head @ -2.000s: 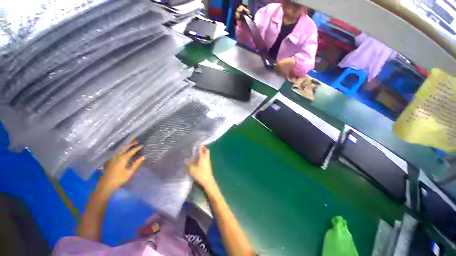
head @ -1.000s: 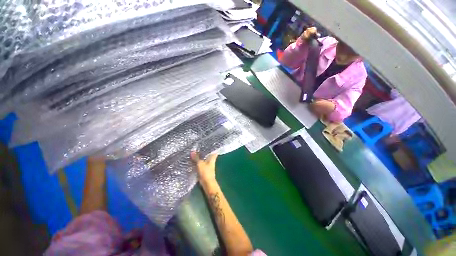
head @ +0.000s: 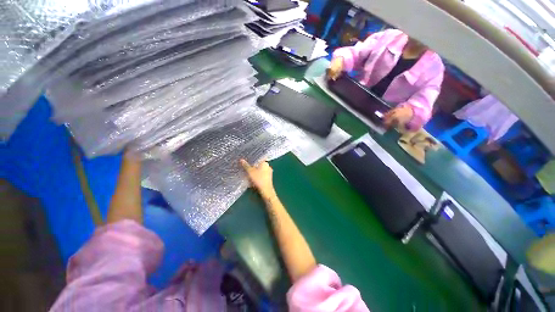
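Note:
A dark panel shows through a clear bubble wrap bag [head: 210,183] in front of me, at the foot of a tall fanned stack of bubble wrap bags [head: 164,73]. My right hand [head: 260,174] is at the bag's right edge, with a finger on the wrap and the thumb apart; it grips nothing that I can see. My left hand [head: 132,153] is blurred at the lower edge of the stack; its fingers are mostly hidden, so its hold cannot be told.
A black panel [head: 298,108] lies on wrap beyond the bag. More black panels [head: 380,189] run along the green bench [head: 316,225] to the right. Across it, a person in pink [head: 395,73] holds a dark panel near a beige cloth [head: 417,144]. A white shelf [head: 450,42] crosses above.
My left hand has moved up along the stack's lower edge. My right hand remains by the bagged panel's edge. The person opposite has lowered their panel from upright to slanting near the bench.

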